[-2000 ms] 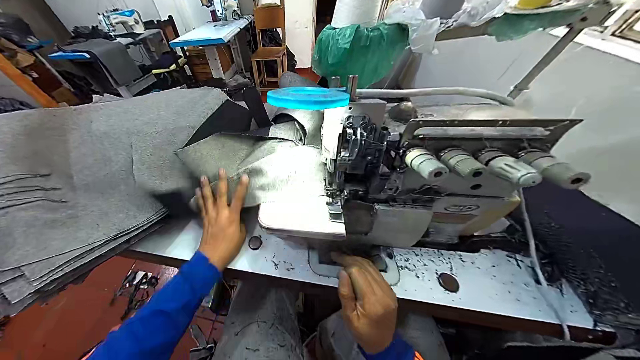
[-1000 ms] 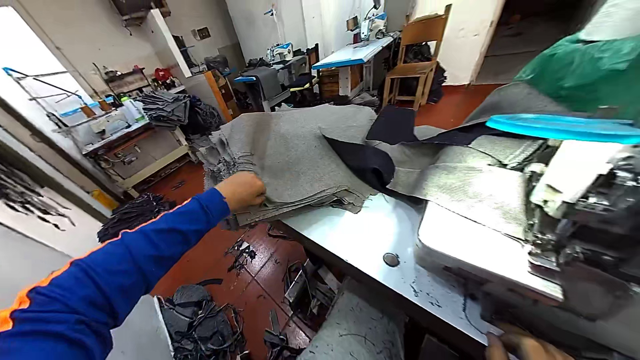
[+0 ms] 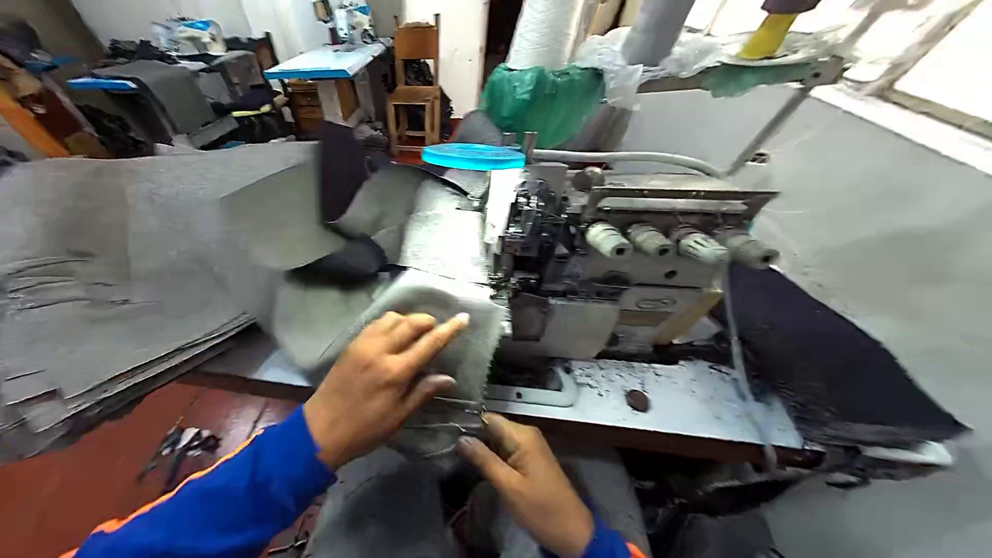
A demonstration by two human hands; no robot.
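Observation:
An overlock sewing machine (image 3: 589, 256) stands on a white table, with several tension dials at its front. Gray fabric (image 3: 473, 349) lies over the machine's bed, its right edge beside the needle area. My left hand (image 3: 384, 380) rests flat on this fabric with fingers apart. Lower right, my right hand (image 3: 527, 473) has thumb and forefinger at the fabric's near edge, pinching it. A stack of gray cut fabric pieces (image 3: 155, 232) lies to the left, and dark fabric (image 3: 345, 260) is bunched between stack and machine.
A blue round tray (image 3: 473, 156) sits above the machine. Thread cones (image 3: 542, 35) and a green plastic bag (image 3: 542, 101) are behind it. Dark fabric (image 3: 821, 349) hangs at the right. A wooden chair (image 3: 416, 85) stands at the back, and scraps (image 3: 186, 442) lie on the red floor.
My left hand has moved from the gray stack to the fabric in front of the machine. That fabric now reaches the near table edge, with my right hand at it. The view has swung right.

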